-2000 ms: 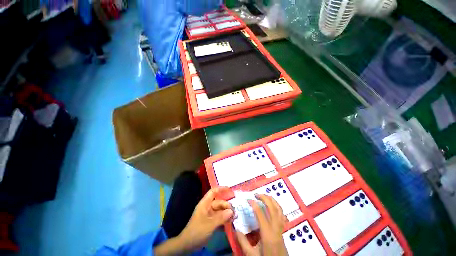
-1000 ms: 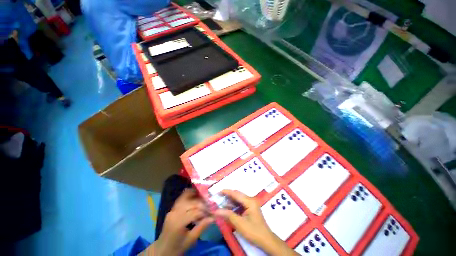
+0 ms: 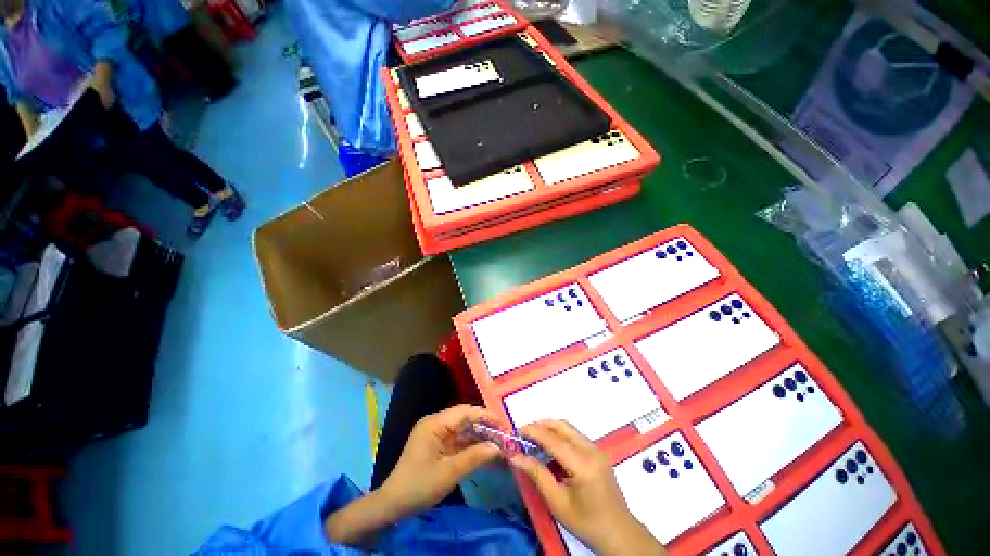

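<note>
My left hand (image 3: 440, 456) and my right hand (image 3: 575, 478) meet over the near left edge of a red-orange foam tray (image 3: 678, 425). Between their fingertips they hold a small, shiny, clear-bluish strip (image 3: 505, 440), seen nearly edge-on. Both hands are bare. The tray has two rows of pockets with flat white phone covers (image 3: 586, 404), each with dark camera dots at one end. Small white labels (image 3: 649, 419) lie beside some covers. The tray's near end is cut off by the picture's edge.
A stacked foam tray (image 3: 543, 200) with a black shallow tray (image 3: 510, 130) on it lies farther along the green bench (image 3: 695, 141). An open carton (image 3: 358, 315) stands on the left. Plastic bags (image 3: 890, 282) lie at the right. A person in blue (image 3: 119, 87) stands at the upper left.
The view has shifted, so the trays and carton sit farther right than one second ago. Both hands stay together on the strip, now turned nearly edge-on. A person has come into fuller view at the upper left.
</note>
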